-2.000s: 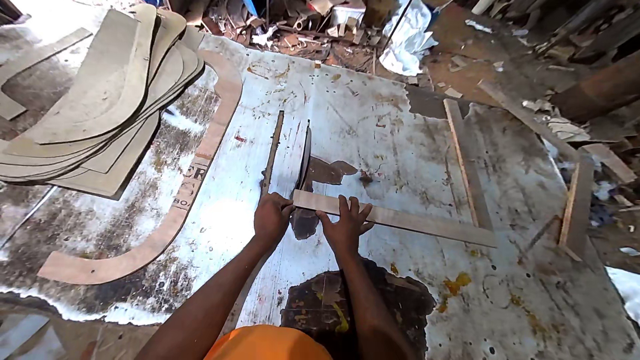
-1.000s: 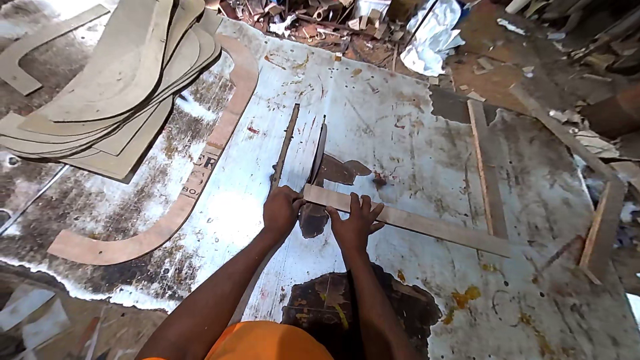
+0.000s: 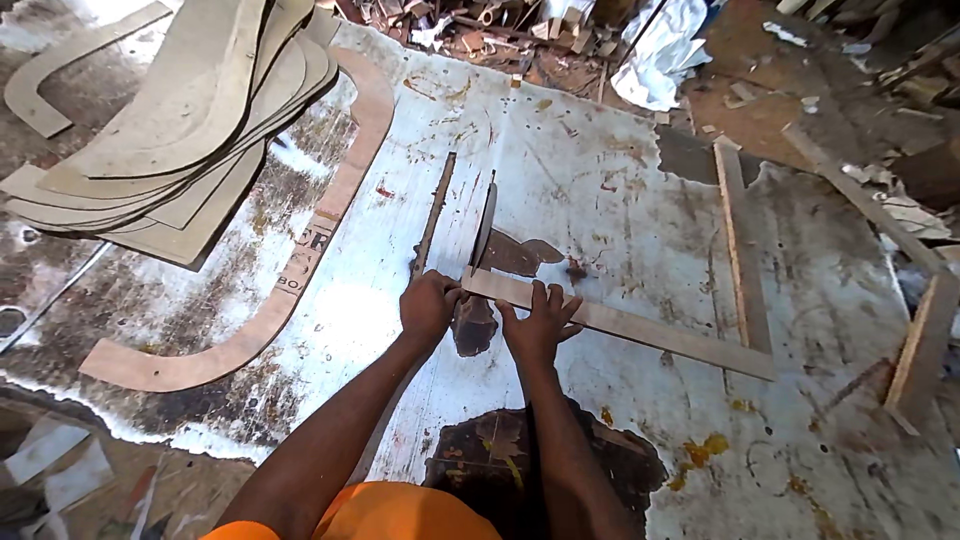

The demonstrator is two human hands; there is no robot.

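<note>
A circular saw blade stands up through the worn sheet-covered table top. One end of a long flat wooden strip lies at the near edge of the blade. My left hand is closed at the strip's left end, just left of the blade line; its fingertips are partly hidden. My right hand spreads its fingers over the strip, a short way right of the blade, pressing it to the table. A narrow dark-edged wooden bar lies left of the blade, running away from my left hand.
Left lie a curved plywood piece bearing printed letters and a stack of curved board pieces, with another curved piece beyond. Wooden strips lie at the right, one touching the held strip's far end. Offcuts and crumpled white plastic are behind the table.
</note>
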